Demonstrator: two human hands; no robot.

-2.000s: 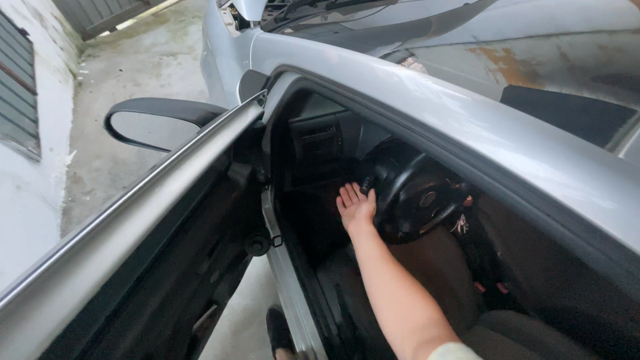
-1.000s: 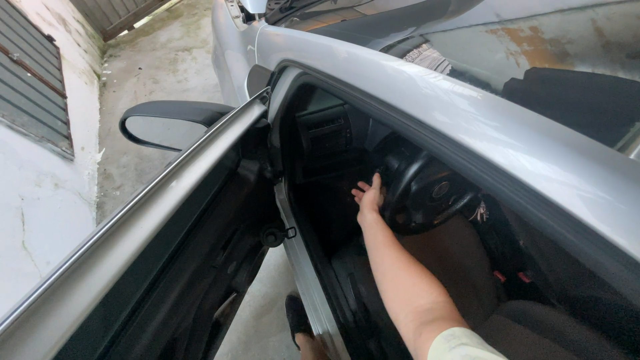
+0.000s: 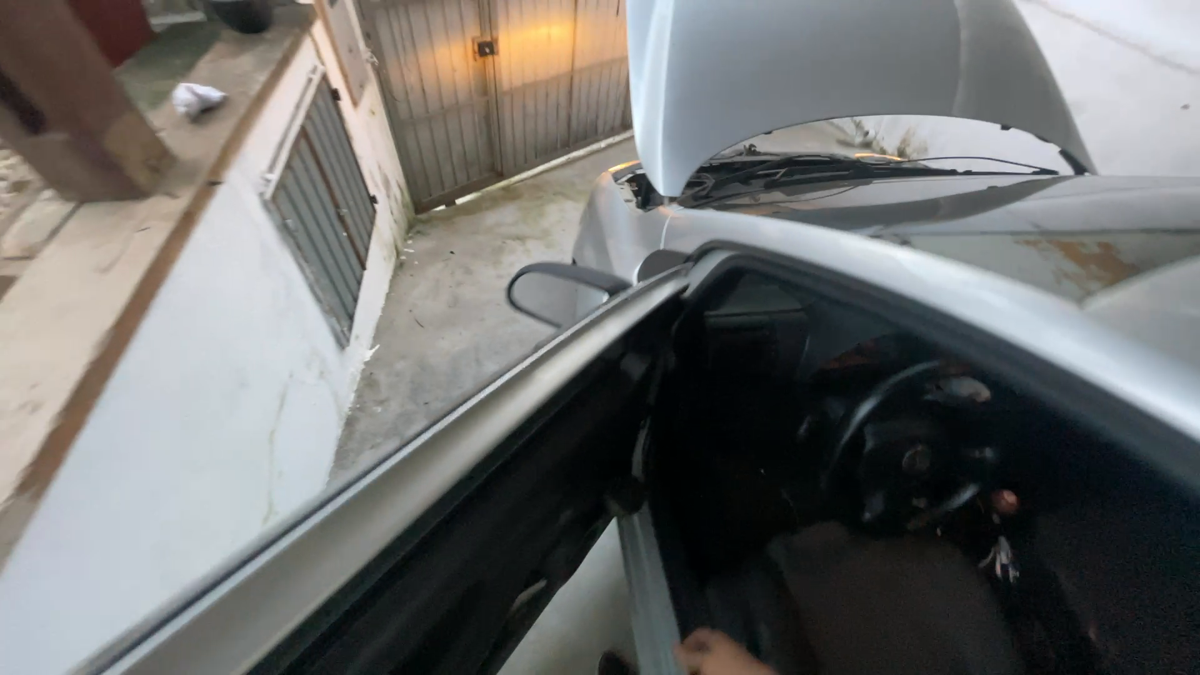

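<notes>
One of my hands (image 3: pixel 717 652) shows only in part at the bottom edge, over the door sill (image 3: pixel 652 581) of a silver car; its grip is hidden, and which hand it is does not show clearly. My other hand is out of view. Beyond it lie the dark driver's seat (image 3: pixel 891 591) and the steering wheel (image 3: pixel 914 459), with keys (image 3: pixel 1003 560) hanging to its right. The driver's door (image 3: pixel 450 506) stands open on the left, with the side mirror (image 3: pixel 558 292) past it.
The car's hood (image 3: pixel 844 75) is raised. A metal gate (image 3: pixel 497 84) with orange light on it closes off the concrete driveway (image 3: pixel 450 281). A white wall (image 3: pixel 216 347) with a slatted metal shutter (image 3: pixel 323 206) runs along the left.
The hand that was beside the steering wheel has drawn back to the bottom edge. The view has swung up, bringing the raised hood and the gate into sight.
</notes>
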